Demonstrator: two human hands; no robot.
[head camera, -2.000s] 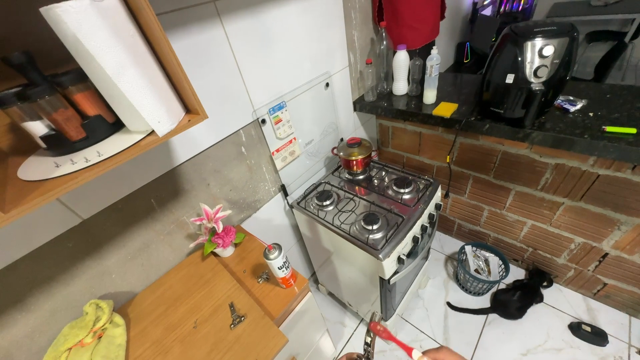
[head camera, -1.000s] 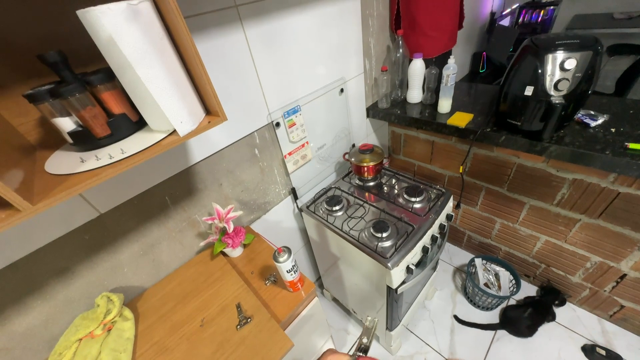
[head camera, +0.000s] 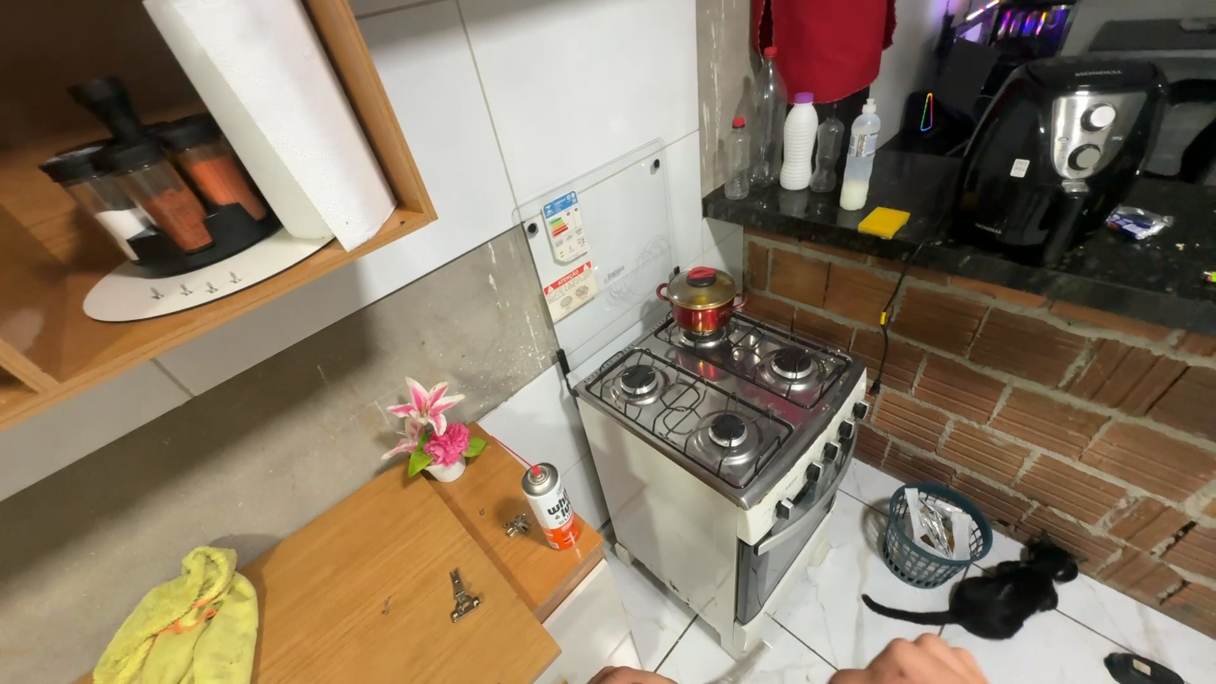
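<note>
At the bottom edge, only the knuckles of my left hand (head camera: 629, 675) show, so what it holds is hidden. My right hand (head camera: 907, 662) is at the bottom, right of centre, its fingers curled and mostly cut off by the frame. Between them is a blurred, pale object (head camera: 743, 662) that I cannot name. To the left, a metal cabinet hinge (head camera: 464, 597) lies on a wooden panel (head camera: 361, 589). Another metal hinge (head camera: 517, 524) rests beside an upright spray can (head camera: 551, 508) with a red straw. A potted artificial flower (head camera: 444, 439) stands behind them.
A gas stove (head camera: 665, 475) with a red lidded pot (head camera: 701, 299) stands ahead. A black cat (head camera: 1002, 594) lies by a plastic basket (head camera: 917, 560) on the floor. A wooden shelf (head camera: 418, 195) overhangs the left; an air fryer (head camera: 1054, 161) sits on the dark counter (head camera: 912, 204).
The red-handled tool and shiny metal piece seen near my hands two seconds ago no longer show clearly. My right hand shows again at the bottom edge. The view has shifted slightly.
</note>
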